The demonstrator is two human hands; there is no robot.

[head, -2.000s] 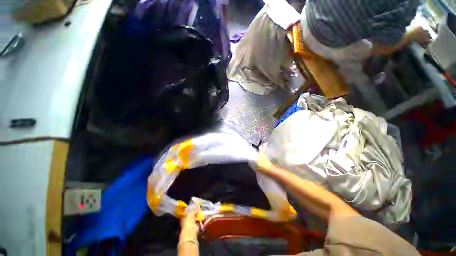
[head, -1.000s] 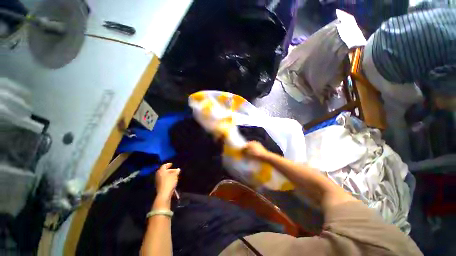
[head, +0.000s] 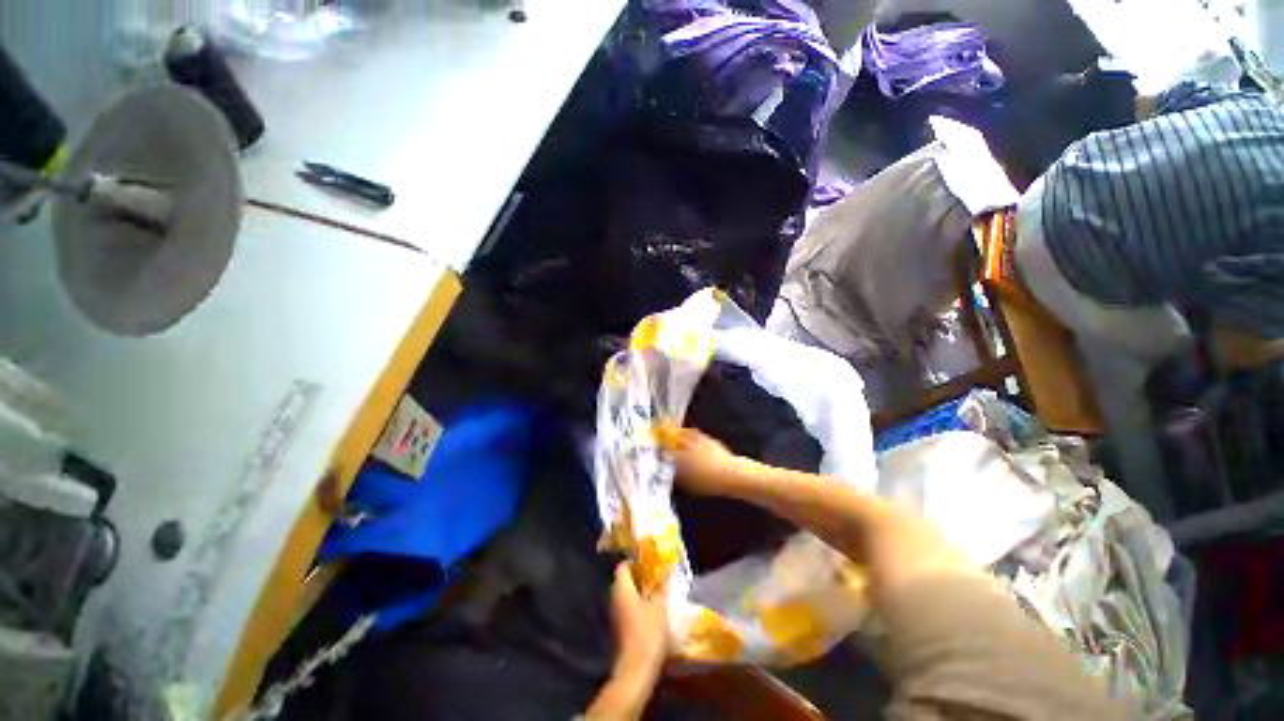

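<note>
A white plastic bag with yellow-orange print [head: 824, 409] stands open in front of me, its rim forming a ring. Dark cloth [head: 753, 423] shows inside it. My right hand [head: 700, 462] grips the bag's left rim, with the forearm crossing over the opening. My left hand [head: 641, 616] holds the same rim lower down, near the printed edge; its fingertips are partly hidden by the plastic.
The white table [head: 211, 402] with a wooden edge is at left, bearing a round disc [head: 148, 211] and dark snips [head: 347, 183]. Blue cloth [head: 458, 493] hangs below. Black bags [head: 676, 211] lie ahead; a pale cloth pile [head: 1070, 514] and a striped-sleeved person [head: 1169, 211] are at right.
My left hand was empty one second ago and has moved right onto the bag's rim. The bag's opening is spread wider. My right hand still grips the rim.
</note>
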